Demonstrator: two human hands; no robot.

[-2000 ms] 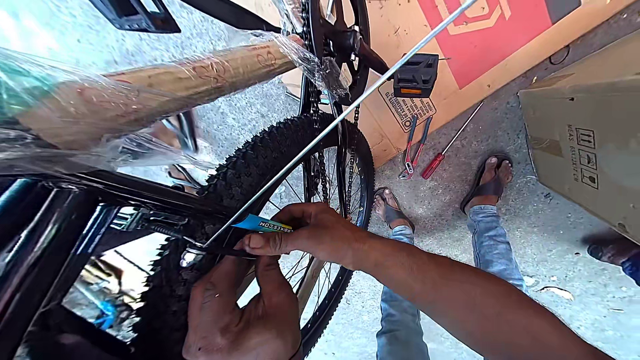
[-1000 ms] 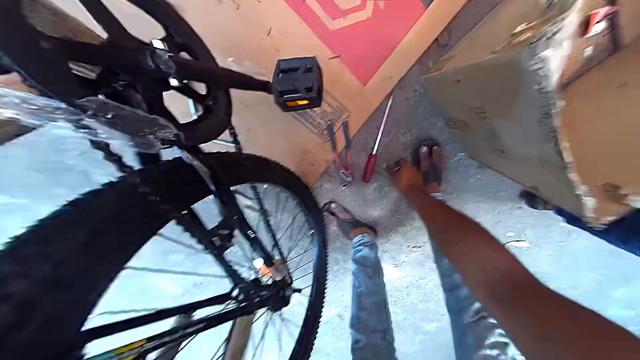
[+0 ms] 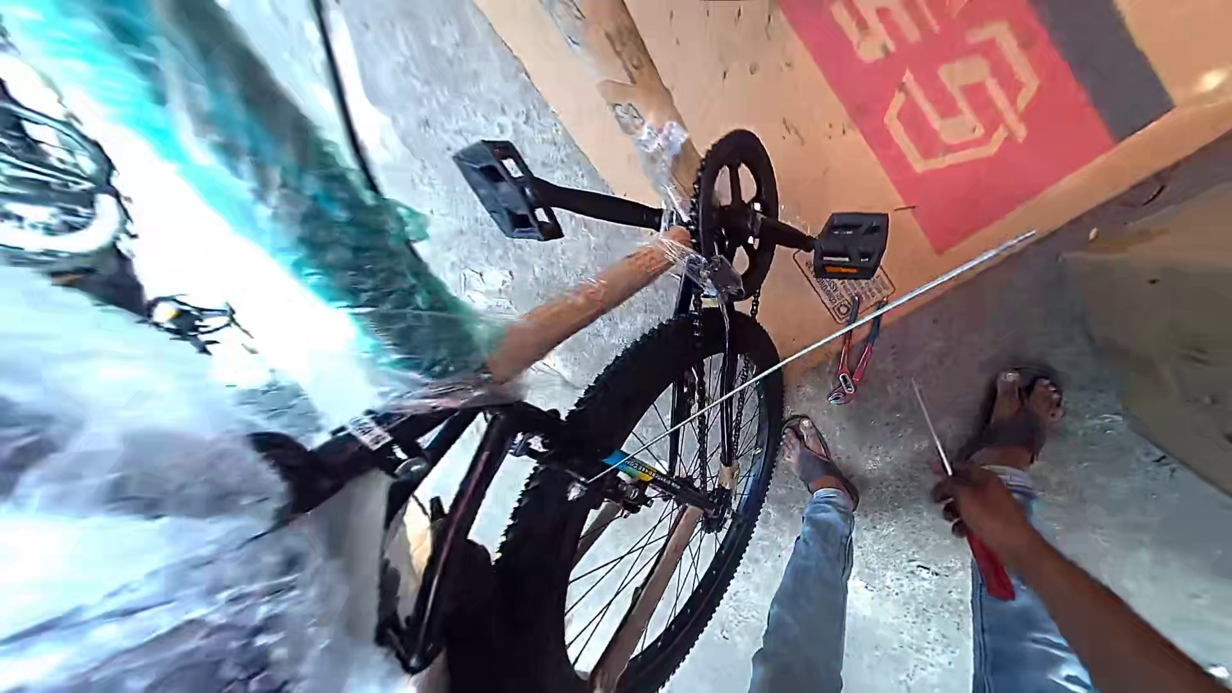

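Note:
My right hand (image 3: 987,510) is closed around a screwdriver (image 3: 991,568) with a red handle, its metal shaft pointing up and away, above my right leg. My left hand is out of view. To the left stands a bicycle whose rear wheel (image 3: 770,462) has a knobby black tyre. From the brake area beside that wheel a long thin silver cable (image 3: 895,303) sticks out to the upper right. The chainring (image 3: 736,183) and two black pedals (image 3: 852,245) are farther off. Pliers (image 3: 847,371) with red on their handles lie on the ground near the cardboard's edge.
Printed flat cardboard (image 3: 972,115) covers the floor beyond the bicycle. A cardboard box (image 3: 1165,327) stands at the right. Clear plastic wrap (image 3: 144,539) and a cardboard tube (image 3: 587,303) surround the frame at left. Another bicycle (image 3: 58,183) shows at far left.
Two seconds ago both hands were at the brake area. My right hand reached down to the floor near the screwdriver and now holds it. My left hand has left the view.

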